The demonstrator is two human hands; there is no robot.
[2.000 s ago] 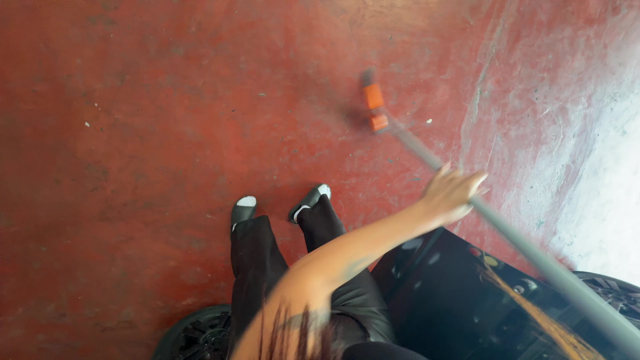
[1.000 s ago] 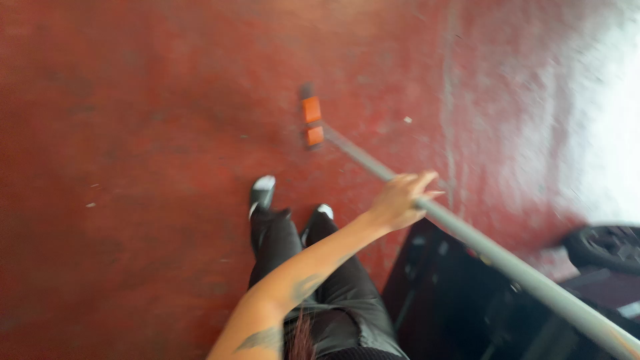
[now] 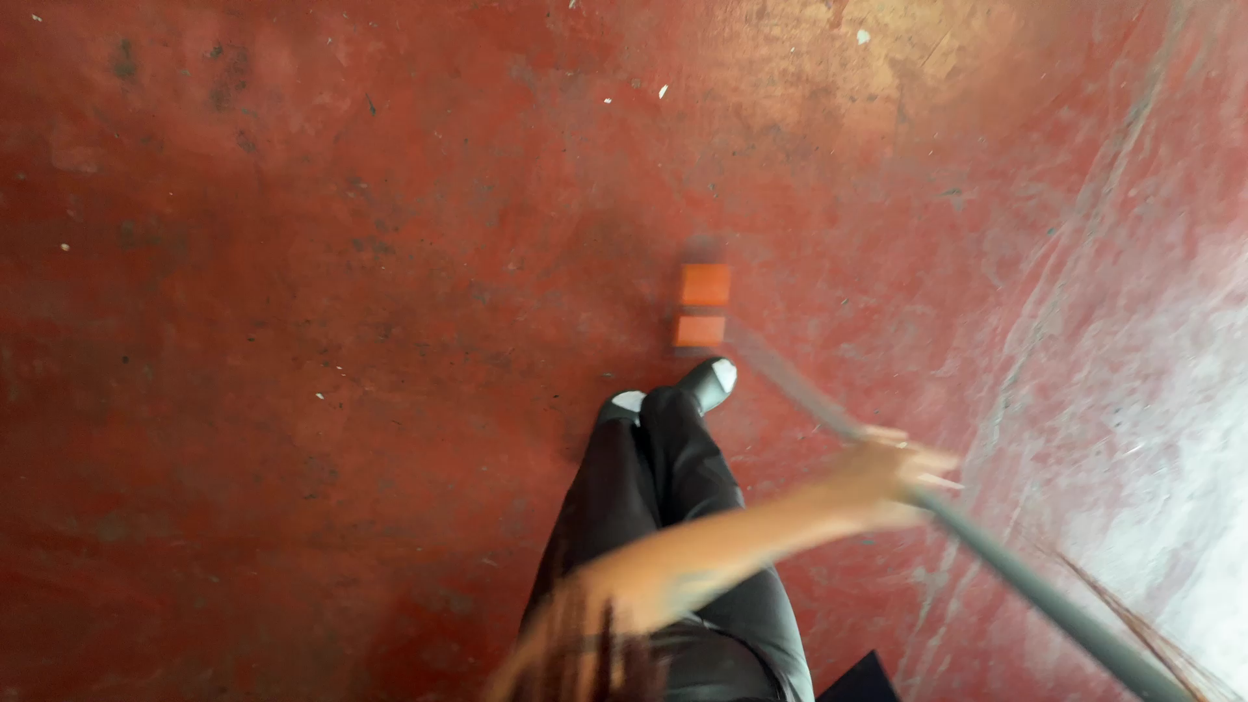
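Note:
My left hand (image 3: 892, 473) reaches across my body and is closed around the grey pole (image 3: 1038, 585) of a long-handled tool that looks like a broom. The pole slants from the lower right corner up toward its orange and dark head (image 3: 703, 304). That head is blurred and lies at the red floor just beyond my shoes. My right hand is outside the view, as is the pole's upper end.
Small pale scraps (image 3: 663, 92) dot the worn red floor (image 3: 419, 273). My dark shoes (image 3: 715, 383) are close together below the tool head. A dark object's corner (image 3: 863, 681) shows at the bottom edge.
The view has shifted, and the dark box-like object at lower right has mostly left it. The orange head is now closer to my shoes. My left hand has stayed on the pole.

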